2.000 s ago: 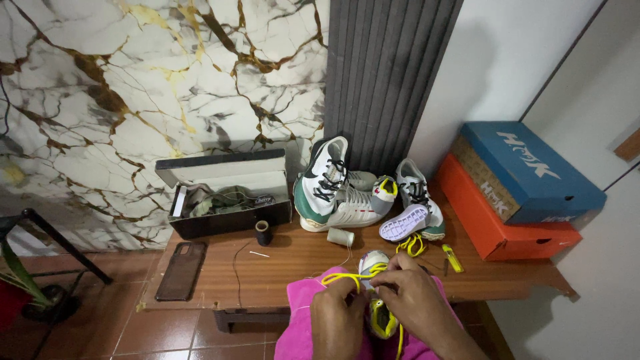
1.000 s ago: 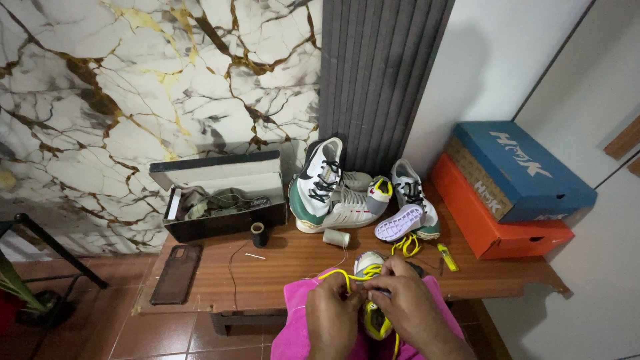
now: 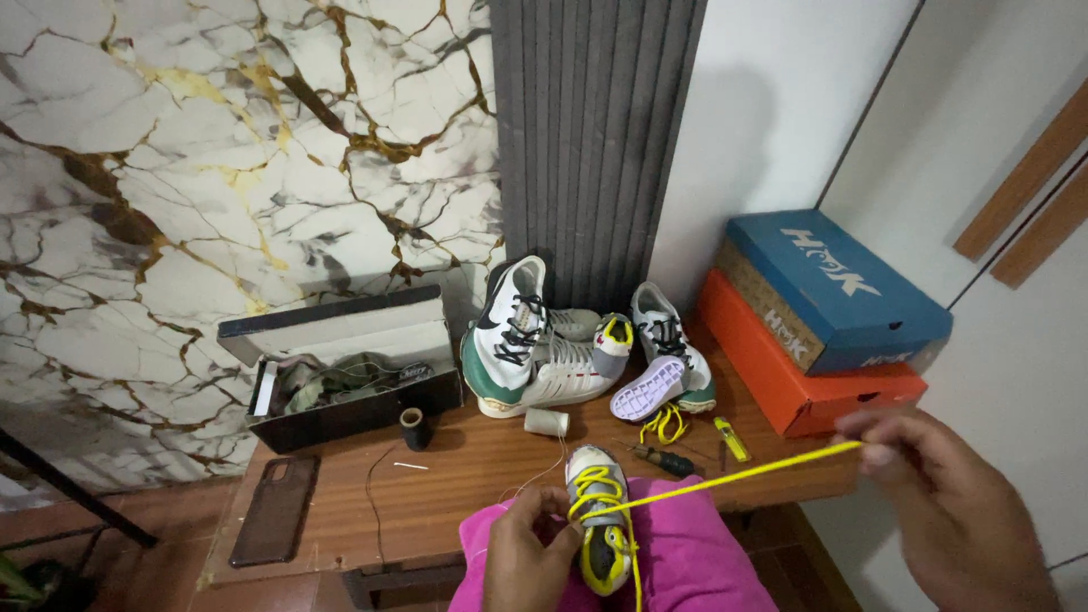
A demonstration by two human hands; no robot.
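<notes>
A small grey and white sneaker (image 3: pixel 600 518) with a yellow lining rests on pink cloth (image 3: pixel 693 552) over the lap, its toe at the table edge. At its left side, my left hand (image 3: pixel 531 544) has thumb and fingers pinched at the lacing. Out to the right, my right hand (image 3: pixel 935 484) holds the end of a yellow shoelace (image 3: pixel 748 470), stretched taut from the shoe. The other lace end hangs down beside the heel. Just beyond lie a white thread spool (image 3: pixel 546 422) and an awl-like tool with a dark handle (image 3: pixel 670 461).
Several shoes (image 3: pixel 510 340) stand at the back of the wooden table (image 3: pixel 476 476). An open black shoebox (image 3: pixel 357 416), a dark spool (image 3: pixel 415 430) and a phone case (image 3: pixel 274 512) are left. A blue box (image 3: pixel 837 297) sits on an orange box (image 3: pixel 807 391) at right, near a yellow cutter (image 3: pixel 732 439).
My right hand has moved from beside my left hand at the shoe far out to the right, and the yellow lace is now drawn out straight. My left hand remains at the shoe.
</notes>
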